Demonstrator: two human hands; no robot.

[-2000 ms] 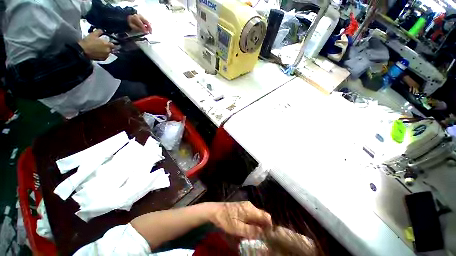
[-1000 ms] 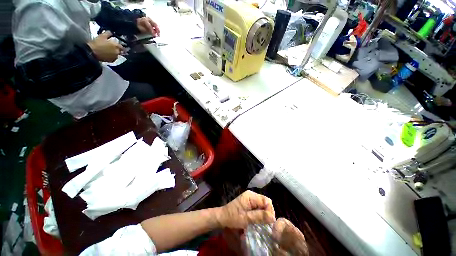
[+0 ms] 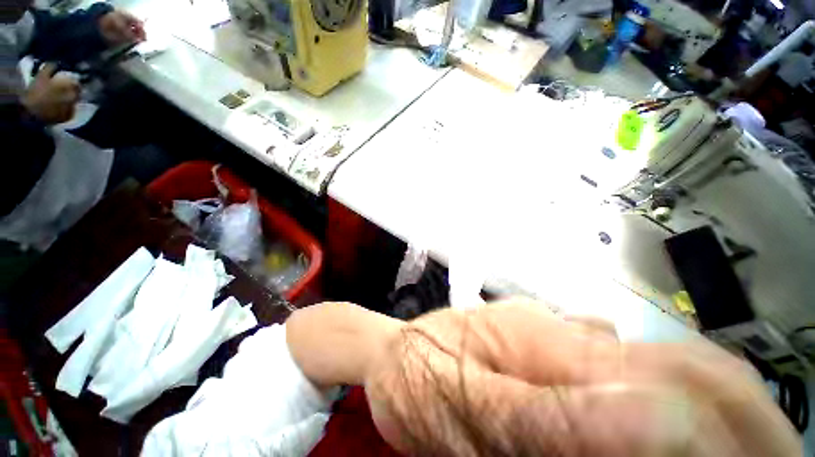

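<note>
My left hand [image 3: 474, 375] is large and blurred at the bottom, close to the camera, its back and wrist showing below a white sleeve. Its fingertips and anything in them are hidden. Blurred skin reaches on to the lower right; I cannot tell whether part of it is my right hand. A white strip [image 3: 465, 282] shows just above my left hand at the table's front edge. Several flat white fabric pieces [image 3: 143, 326] overlap on the dark board [image 3: 54, 268] at the left.
The long white table [image 3: 402, 170] runs across. A yellow sewing machine [image 3: 331, 49] stands at the back; a white machine [image 3: 688, 143] and black phone [image 3: 710, 277] are at the right. A red basket [image 3: 304, 241] holds clear bags. Another person's hands [image 3: 54, 94] hold something dark at upper left.
The view has swung right and down, so the table and board have shifted left and up. My left hand has come much closer to the camera. The bunched white piece between my hands is no longer visible.
</note>
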